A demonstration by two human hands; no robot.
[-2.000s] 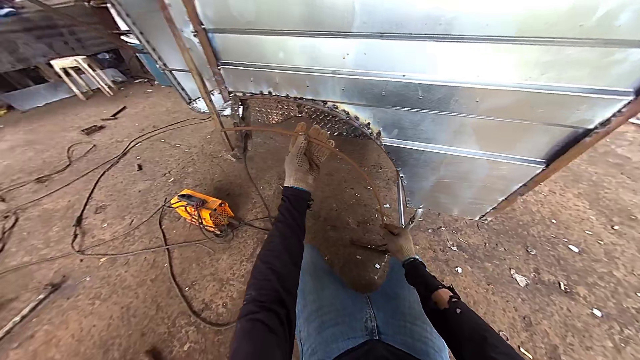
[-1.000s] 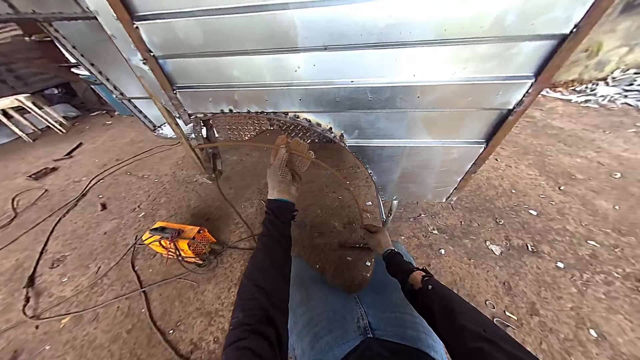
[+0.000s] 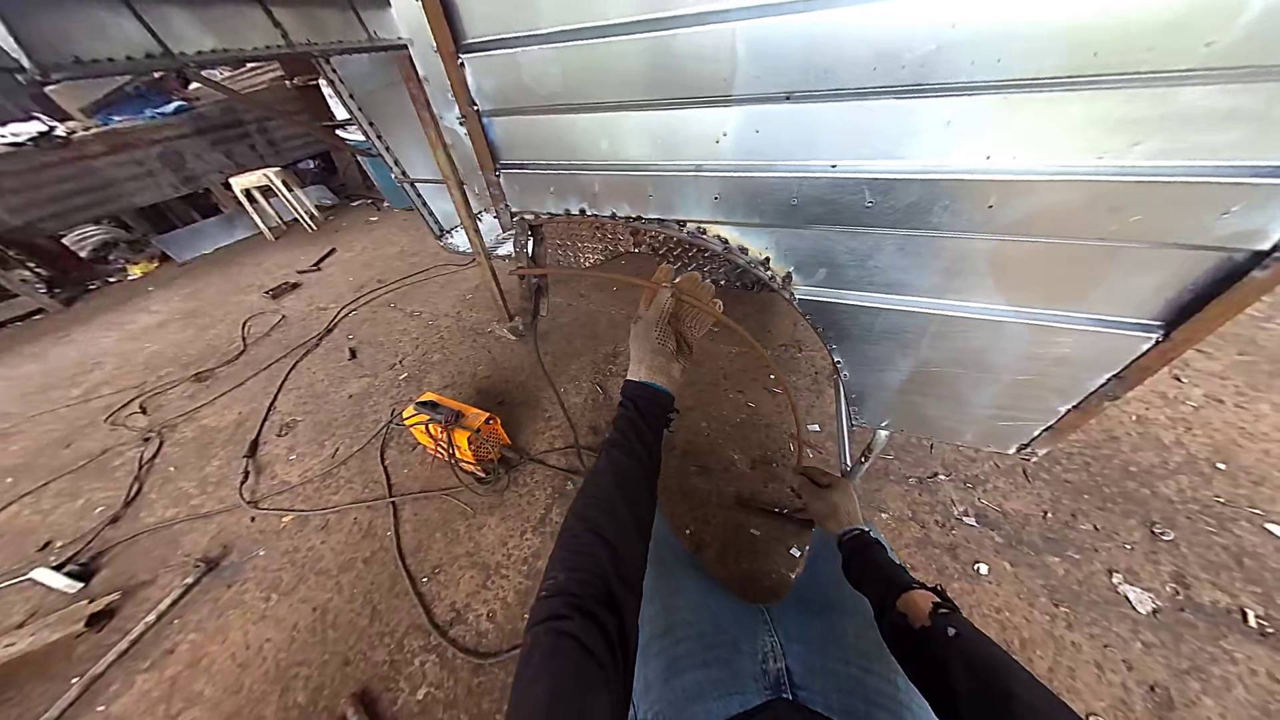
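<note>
A thin, rusty curved metal strip (image 3: 762, 350) arcs over the ground below a wheel-arch-like cutout in the sheet-metal panel (image 3: 880, 200). My gloved left hand (image 3: 668, 325) holds the strip along its upper part, fingers pointing up. Lower right, my gloved right hand (image 3: 830, 498) grips the strip's lower end; a dark, slim object shows beside it, its kind unclear. The strip's far left end lies near a rusty upright bracket (image 3: 530, 270). Above my left hand, patterned metal plate (image 3: 690, 255) lines the arch, whose curved edge bears weld spots. A metal bar (image 3: 842, 415) stands near my right hand.
An orange portable machine (image 3: 455, 430), possibly a welder, sits on the dirt at left among looping cables (image 3: 250, 460). A diagonal rusty post (image 3: 455, 190) stands left of the arch. Farther back is a plastic stool (image 3: 272, 195). A long stick (image 3: 135, 640) lies lower left.
The view has swung left and back again. Both hands keep about the same places on the curved strip, with no plain change in grip.
</note>
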